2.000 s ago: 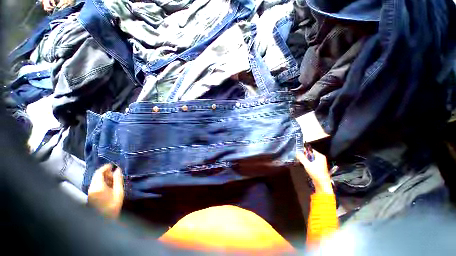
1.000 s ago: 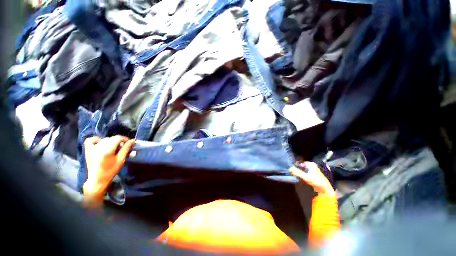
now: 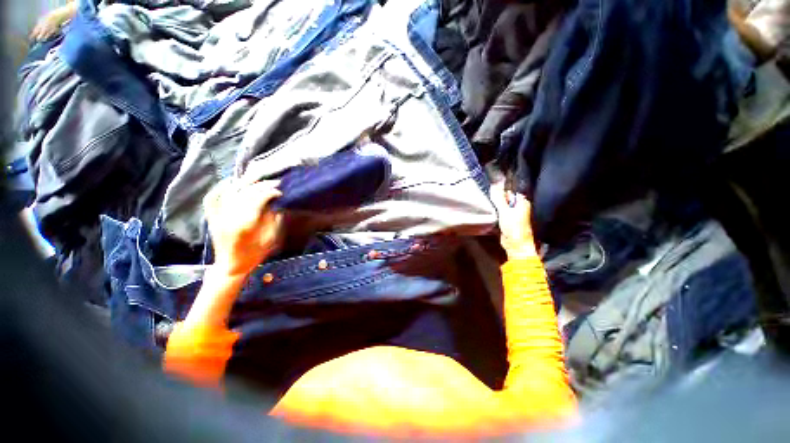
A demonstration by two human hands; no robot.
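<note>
A pale inside-out denim garment (image 3: 424, 143) with blue seam edges lies in front of me. My left hand (image 3: 245, 221) grips its navy pocket bag (image 3: 333, 182). My right hand (image 3: 513, 216) is closed on the garment's edge at the lower right corner; a small dark item shows at its fingers, too small to make out. A dark blue denim piece with a row of metal buttons (image 3: 322, 265) lies nearer my body, below the pale garment and partly behind my left forearm.
Grey and blue garments (image 3: 95, 130) are heaped at the left and back. A tall dark-blue denim stack (image 3: 624, 112) stands at the right, with grey garments (image 3: 645, 303) below it. Part of another person's hand (image 3: 54, 21) shows at the top left.
The buttoned denim is out of both hands and lies closer to my body. Both hands have moved up and forward onto the pale garment. The white card by my right hand no longer shows.
</note>
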